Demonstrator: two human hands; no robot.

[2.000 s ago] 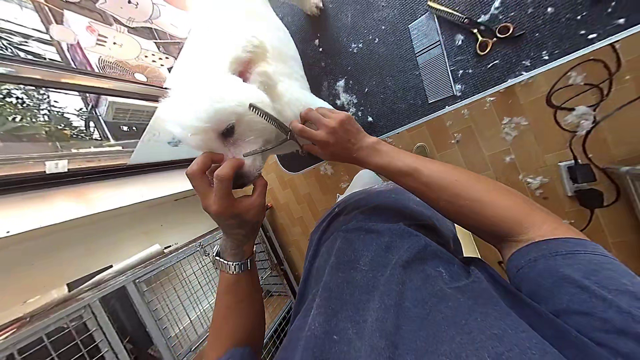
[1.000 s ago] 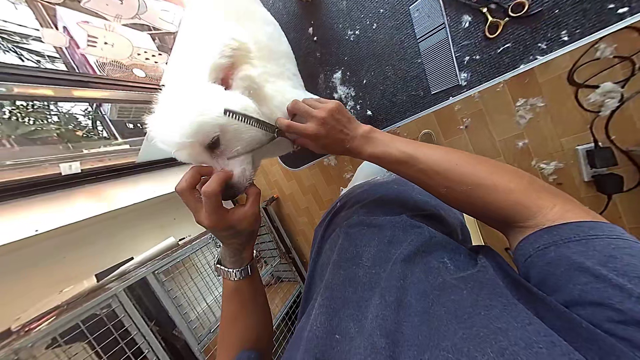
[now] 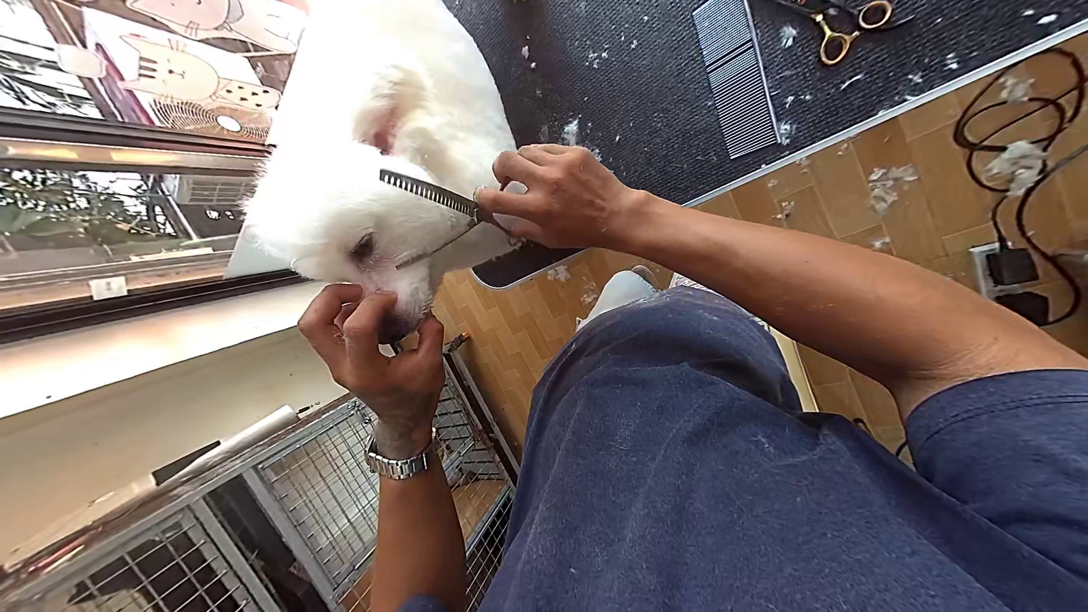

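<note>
A white, fluffy dog (image 3: 340,204) is on the dark grooming table, its head toward me. My left hand (image 3: 378,348), with a metal-band watch (image 3: 399,463) at the wrist, grips the dog's muzzle (image 3: 412,297) from below. In my right hand (image 3: 561,200) is a pair of thinning shears (image 3: 429,191), its blades spread. The toothed blade lies over the fur of the cheek, and the plain blade points toward the muzzle below the eye. My fingers hide part of the handles.
A metal comb (image 3: 738,81) and gold-handled scissors (image 3: 837,38) lie on the black ribbed mat (image 3: 629,93) among fur tufts. Wire cages (image 3: 323,484) stand below the window ledge (image 3: 161,327). Black cables (image 3: 1020,110) and a power plug (image 3: 1011,266) are at the right, over the tiled floor.
The shears' blades stand wider apart than one second ago. My left hand stays at the muzzle. The view has shifted slightly.
</note>
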